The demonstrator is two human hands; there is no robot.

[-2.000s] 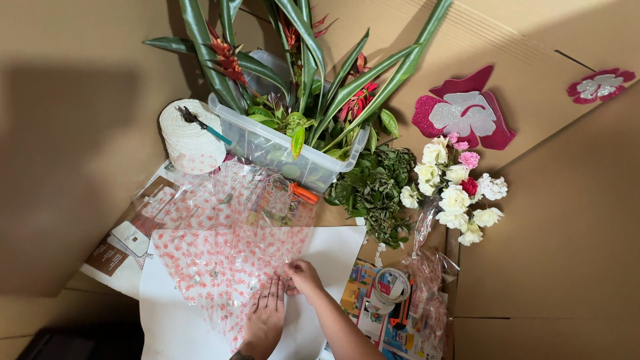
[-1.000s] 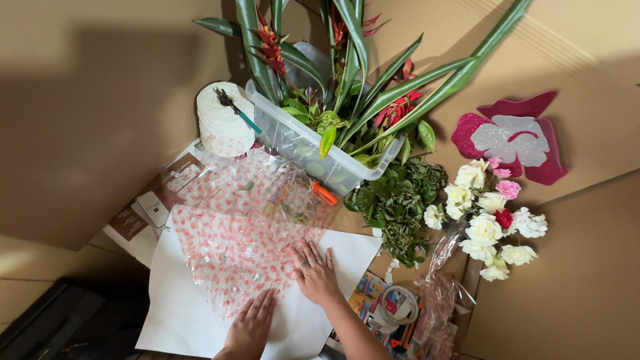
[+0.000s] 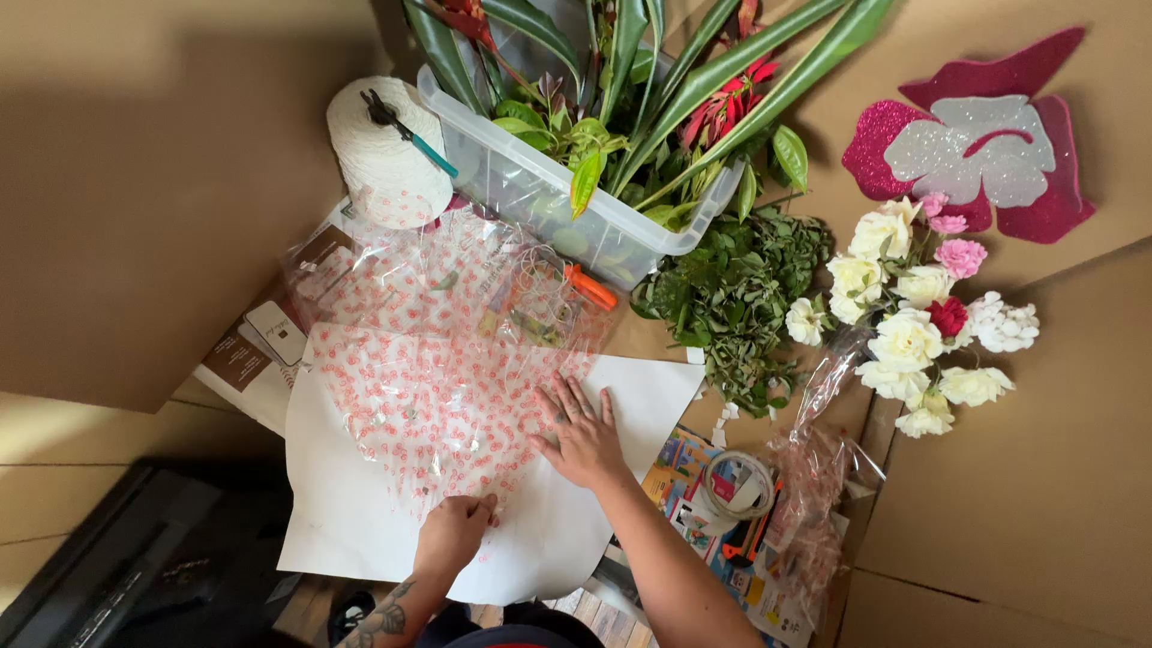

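A clear plastic wrap printed with small red shapes (image 3: pixel 432 405) lies over a large white paper sheet (image 3: pixel 351 531). My left hand (image 3: pixel 457 533) is at the wrap's lower edge, its fingers curled in a pinch on the film. My right hand (image 3: pixel 580 434) rests flat on the right side of the wrap, fingers spread. Above the sheet, more of the printed film lies crumpled, with an orange-handled tool (image 3: pixel 591 286) and thin string on it. A bunch of white, pink and red flowers (image 3: pixel 907 337), its stems in clear film, lies to the right.
A clear plastic bin (image 3: pixel 576 193) of leaves and red blooms stands behind. Beside it are a white twine cone (image 3: pixel 396 162) with teal-handled pliers (image 3: pixel 418 144) on it, and cut greenery (image 3: pixel 747 292). Tape rolls (image 3: pixel 740 486) lie right of the sheet; a glitter foam flower (image 3: pixel 976 148) lies farther right.
My hands were close together at the wrap's lower right, then lay flat on it. Now they are apart, and my left fingers have curled at the lower edge.
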